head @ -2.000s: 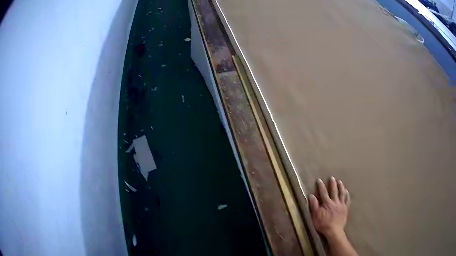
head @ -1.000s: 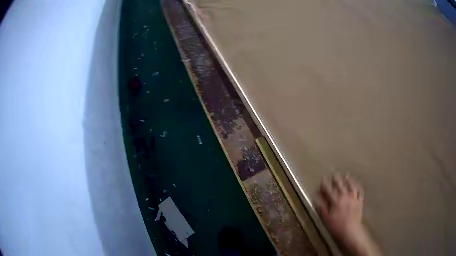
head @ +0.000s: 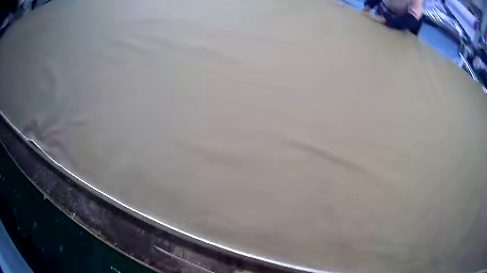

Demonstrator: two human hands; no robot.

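A huge khaki fabric sheet [head: 240, 117] covers most of the view. It has shallow wrinkles near the middle and small bunched creases close to its edge at the far left. A thin whitish selvedge [head: 127, 207] runs along the near edge in a curve from the left to the bottom. Neither my left hand nor my right hand is in the picture.
The worn dark brown wooden table edge [head: 88, 213] shows beside the cloth. Below it lies the green floor [head: 32, 224] with small scraps. Across the table at the top right, a person [head: 398, 13] is partly visible beside a blue surface [head: 439, 41].
The view has swung from along the table edge to across the cloth. The hand seen on the cloth before is out of the picture. A person across the table has come into view.
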